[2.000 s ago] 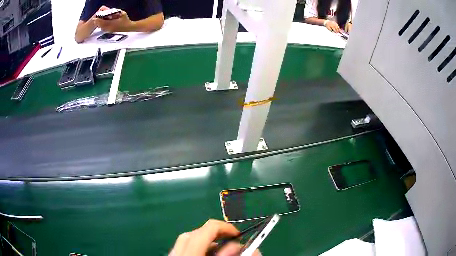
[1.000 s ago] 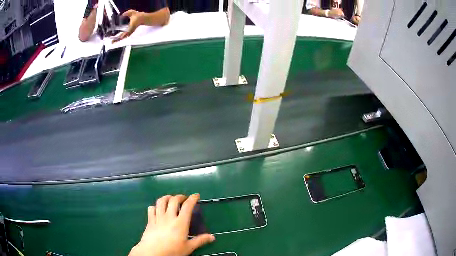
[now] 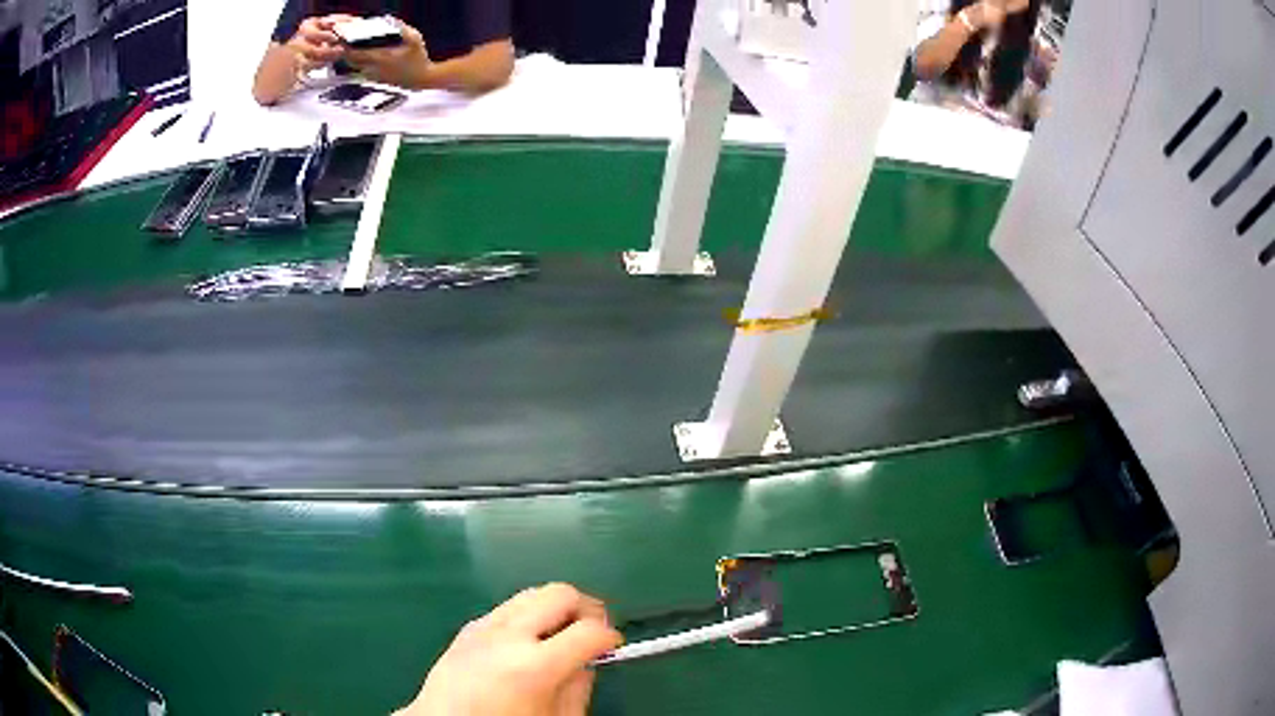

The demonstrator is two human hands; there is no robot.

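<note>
My left hand is at the bottom centre, closed on a phone middle frame. That frame shows edge-on as a thin silver-white bar pointing right. Its far tip overlaps the left end of another phone middle frame that lies flat on the green bench; I cannot tell if they touch. The flat frame has orange marks at its left end, a dark patch beside them and white-silver specks at its right end. My right hand is not in view.
More frames lie at right and lower left. A dark conveyor crosses beyond, with a white post at its edge. Grey housing stands right, white cloth below it. People sit opposite.
One second ago my left hand lay over the left end of a flat frame. Now it holds a frame raised edge-on. The camera view has also shifted.
</note>
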